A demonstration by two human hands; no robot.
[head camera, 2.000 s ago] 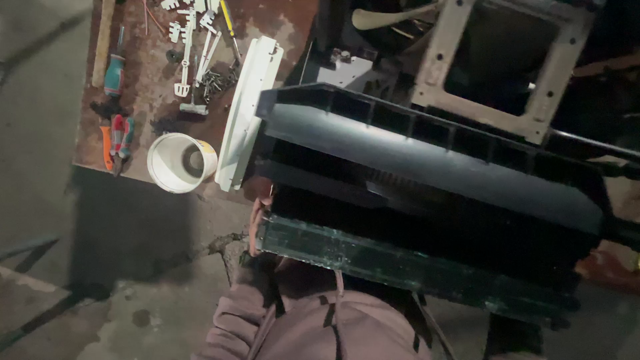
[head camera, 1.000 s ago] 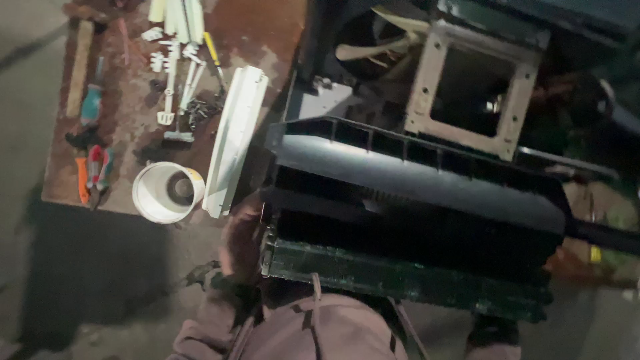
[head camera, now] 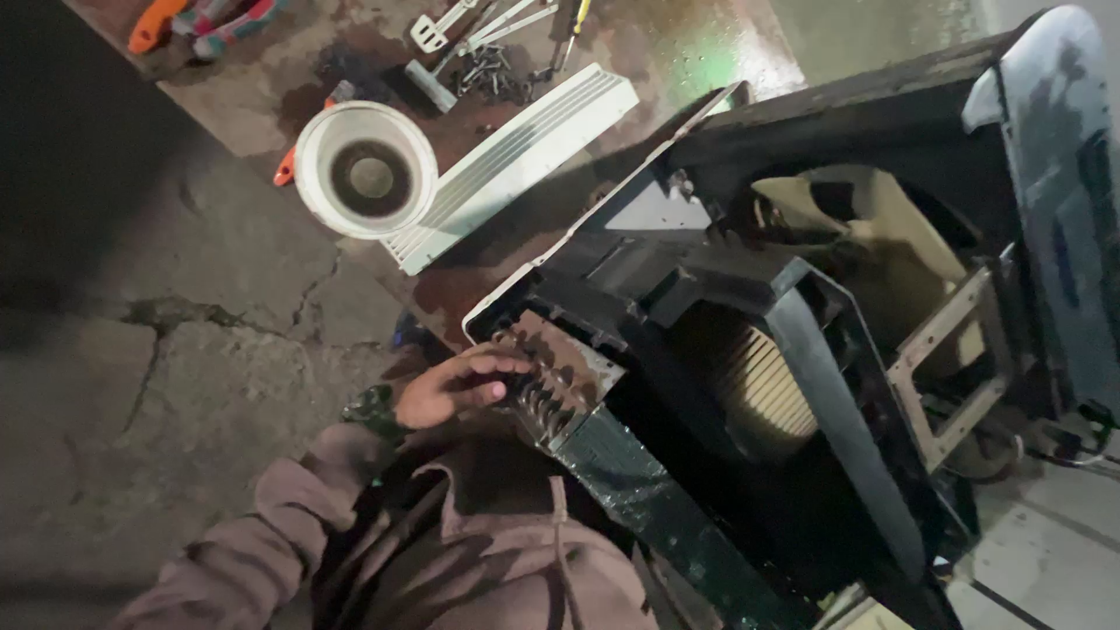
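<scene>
My left hand (head camera: pixel 459 385) rests with bent fingers against the end of a heat-exchanger coil (head camera: pixel 661 499), at its curved metal tube bends (head camera: pixel 547 398). The coil sits along the near side of a dark appliance housing (head camera: pixel 840 411), which looks like an air conditioner body. Inside the housing a cream slatted blower wheel (head camera: pixel 770 394) shows through an opening. Farther right are a metal bracket frame (head camera: pixel 941 376) and a cream fan (head camera: pixel 875 219). My right hand is not in view.
A white plastic tub (head camera: pixel 367 171) with dark residue stands at the table's edge beside a white ribbed plastic panel (head camera: pixel 525 162). Loose screws (head camera: pixel 494 74), a yellow screwdriver (head camera: pixel 577 22) and red-handled pliers (head camera: pixel 219 22) lie behind. Cracked concrete floor (head camera: pixel 236 350) lies at left.
The view has swung and moved closer. My left hand now shows at the coil's end, and the blower wheel and tube bends are plainly visible.
</scene>
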